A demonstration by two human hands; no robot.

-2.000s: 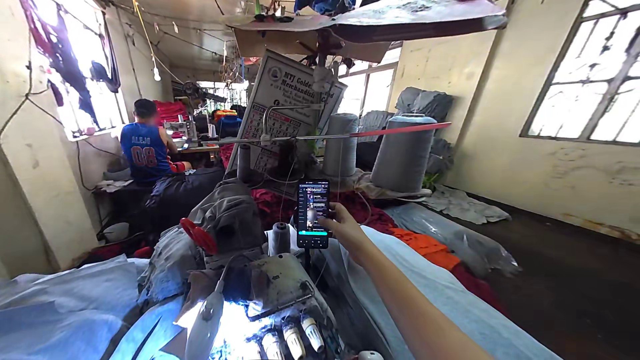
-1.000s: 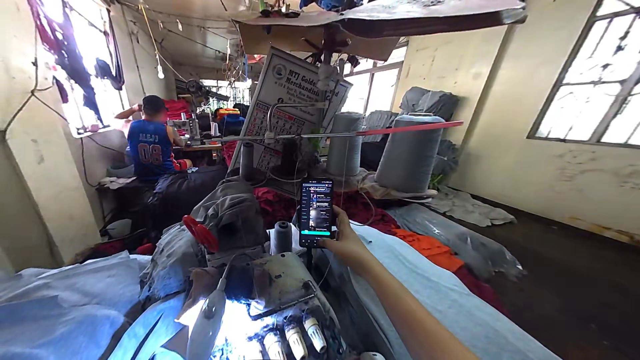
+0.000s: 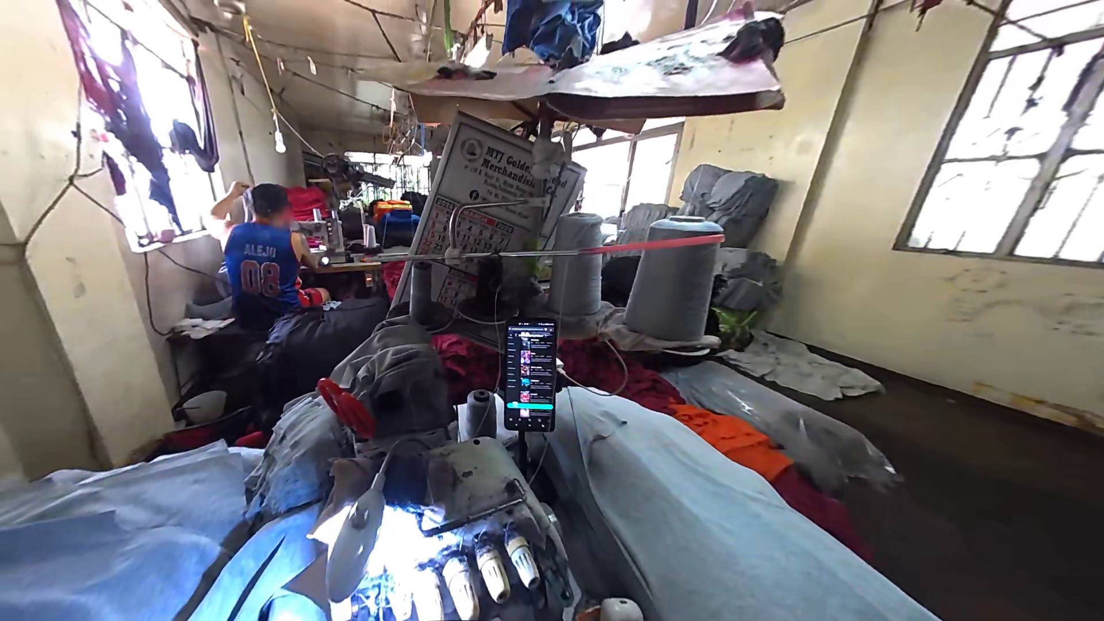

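Neither my left hand nor my right hand shows now. A smartphone (image 3: 530, 375) with a lit screen stands upright on a thin mount behind a sewing machine (image 3: 487, 483). The machine has several white tension knobs (image 3: 492, 573) at its front, and a lit lamp (image 3: 355, 543) shines on it from the left. Red-handled scissors (image 3: 347, 409) lie on grey cloth left of the machine. A small dark thread cone (image 3: 480, 414) stands just left of the phone. Behind the phone are large grey thread cones (image 3: 673, 280).
Pale blue fabric (image 3: 690, 517) spreads to the right of the machine, with more fabric (image 3: 112, 535) at left. Orange cloth (image 3: 733, 440) and a plastic-wrapped bundle (image 3: 793, 423) lie farther right. A co-worker (image 3: 263, 259) sits at another machine at the back left. A calendar (image 3: 474, 216) leans behind the cones.
My right hand, which was at the phone in both earlier frames, has left the view. The phone remains upright in its place. The co-worker's left arm is raised, as one second ago.
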